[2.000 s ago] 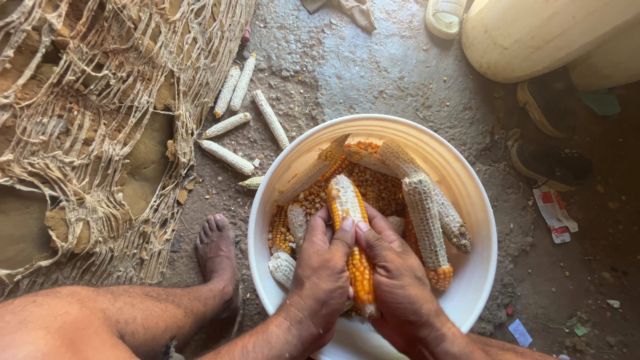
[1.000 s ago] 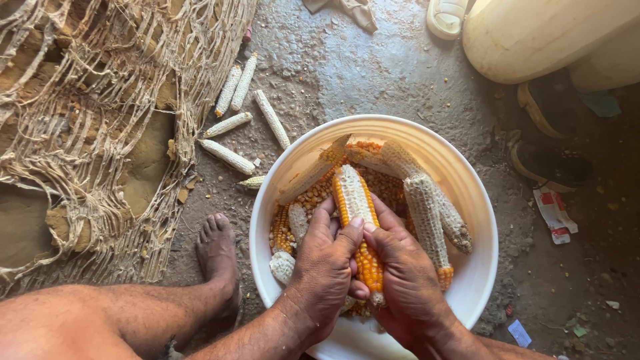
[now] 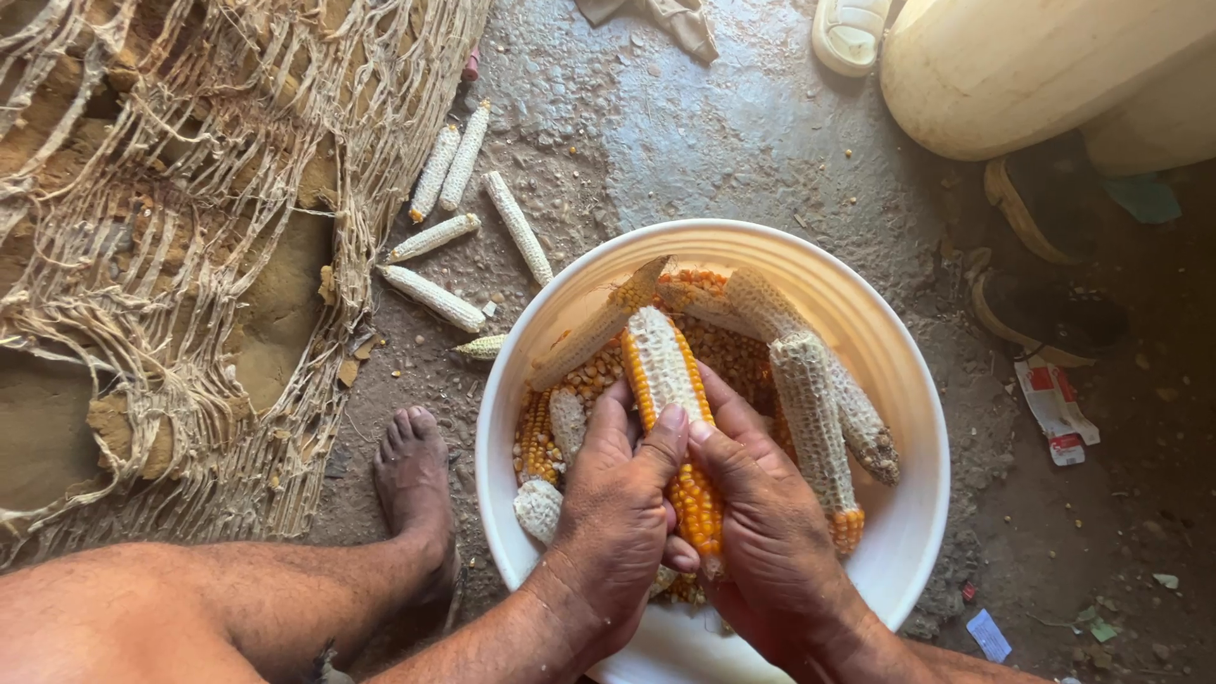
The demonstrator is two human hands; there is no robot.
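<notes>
My left hand (image 3: 622, 503) and my right hand (image 3: 769, 513) both grip a partly shelled ear of corn (image 3: 670, 380), held over a white plastic bucket (image 3: 936, 446). Its upper end shows a bare white strip between rows of orange kernels; the lower part is full of kernels. Both thumbs press on it near its middle. Inside the bucket lie loose kernels (image 3: 727, 347). A mostly bare cob (image 3: 812, 418) with orange kernels at its lower end leans on the right, and other cobs lie around it. My palms hide part of the bucket's contents.
Several bare cobs (image 3: 518, 228) lie on the ground left of the bucket, beside a fibrous net (image 3: 218, 190). My bare foot (image 3: 413, 465) is at the lower left. Large pale containers (image 3: 1026, 66), a light shoe (image 3: 848, 33) and a dark sandal (image 3: 1035, 313) are at the right.
The white strip at the ear's upper end looks wider than two seconds ago. My thumbs have shifted slightly on the ear, and both hands still hold it.
</notes>
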